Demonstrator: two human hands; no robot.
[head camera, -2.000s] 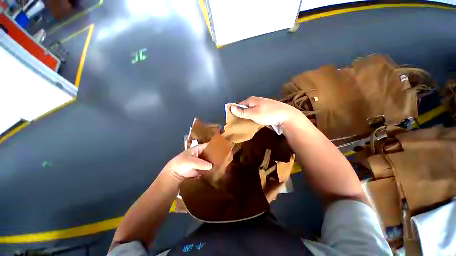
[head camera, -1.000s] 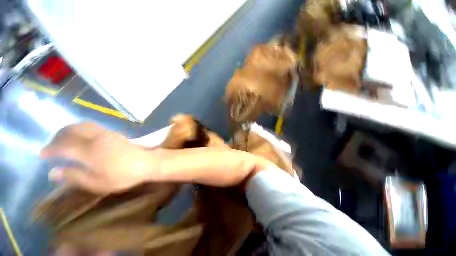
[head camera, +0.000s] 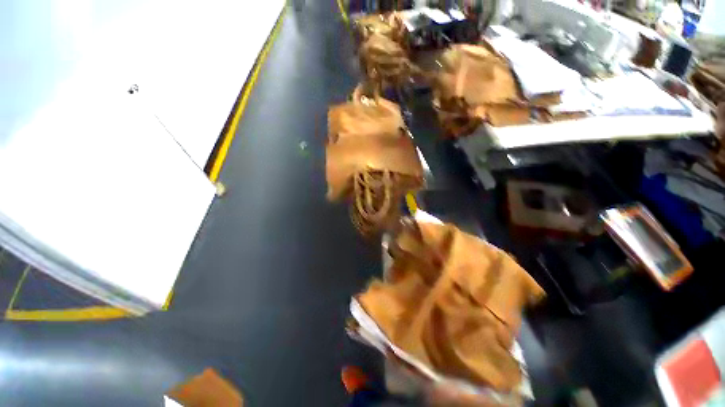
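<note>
A pile of tan-brown bag pieces (head camera: 453, 302) with white edges lies in front of me, right of centre near the bottom. A small brown corner of material (head camera: 207, 389) with a white edge shows at the bottom left edge, mostly cut off; what holds it is not visible. My left hand is out of the picture. A blurred skin-toned patch (head camera: 457, 394) at the bottom edge, against the pile's lower side, may be part of my right hand or arm; its fingers cannot be made out.
Stacked brown bags with looped handles (head camera: 374, 151) stand beyond the pile. A white bench (head camera: 596, 131) with brown pieces and white sheets is at the right, with boxes beneath. A large white surface (head camera: 103, 159) fills the left. Grey floor (head camera: 262, 238) with a yellow line lies between.
The view has swung right, towards the aisle and bench. Both hands were on the part-made bag; then an outstretched arm crossed the view. Both hands and most of that bag have left the clear view.
</note>
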